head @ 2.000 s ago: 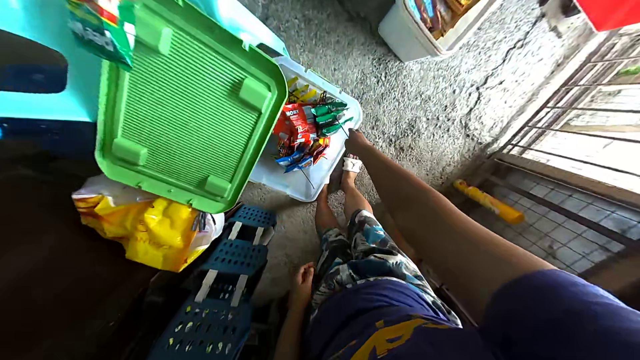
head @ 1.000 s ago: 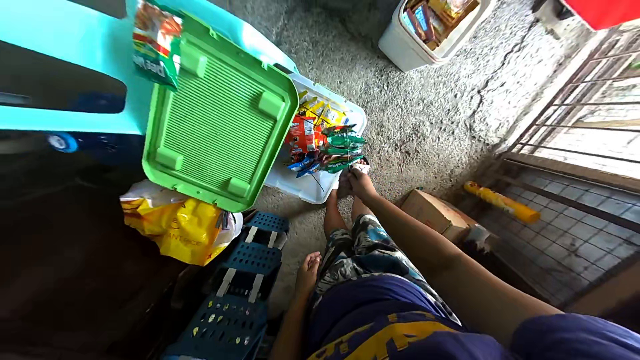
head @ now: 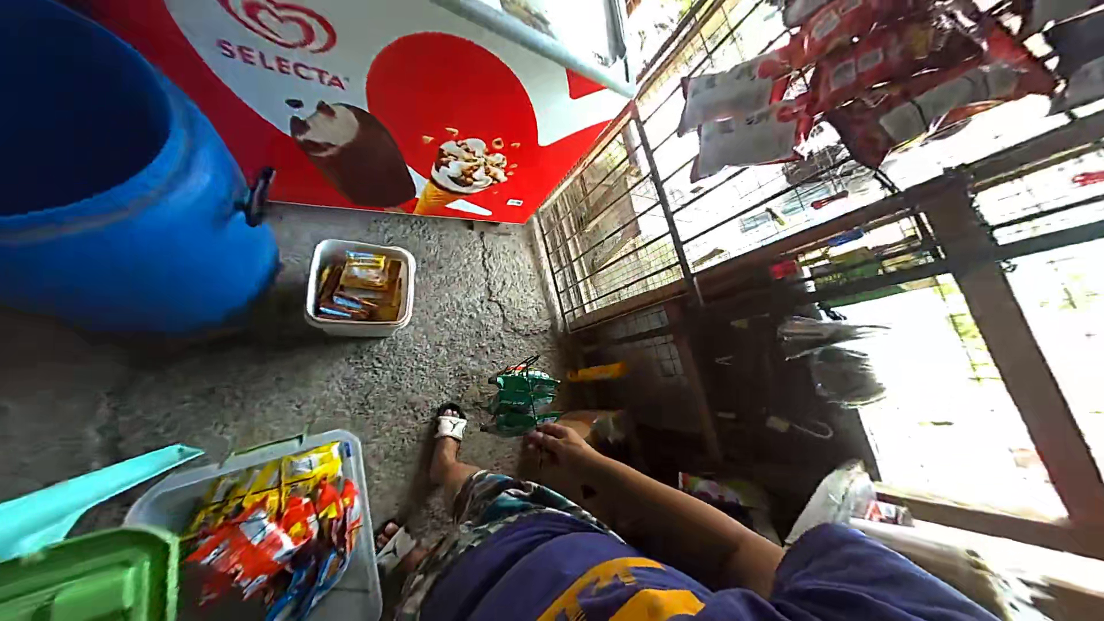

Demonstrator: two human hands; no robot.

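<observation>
My right hand (head: 561,447) grips the lower end of a bunch of green snack packets (head: 522,398), held above the concrete floor in front of my body. My left hand is out of view. At the lower left stands a clear plastic bin (head: 366,552) with yellow packets (head: 289,474), red packets (head: 259,539) and some blue ones inside. A green lid (head: 95,573) lies beside that bin, at the frame's corner.
A white tub (head: 358,328) of wrapped snacks stands on the floor. Behind it are a blue plastic drum (head: 147,250) and a red and white ice cream freezer (head: 457,95). A wire grille (head: 604,233) runs along the right, with packets (head: 837,78) hanging above.
My right hand has moved away from the clear bin with the green packets in it. My left hand has gone out of view. The view has swung toward the freezer and grille.
</observation>
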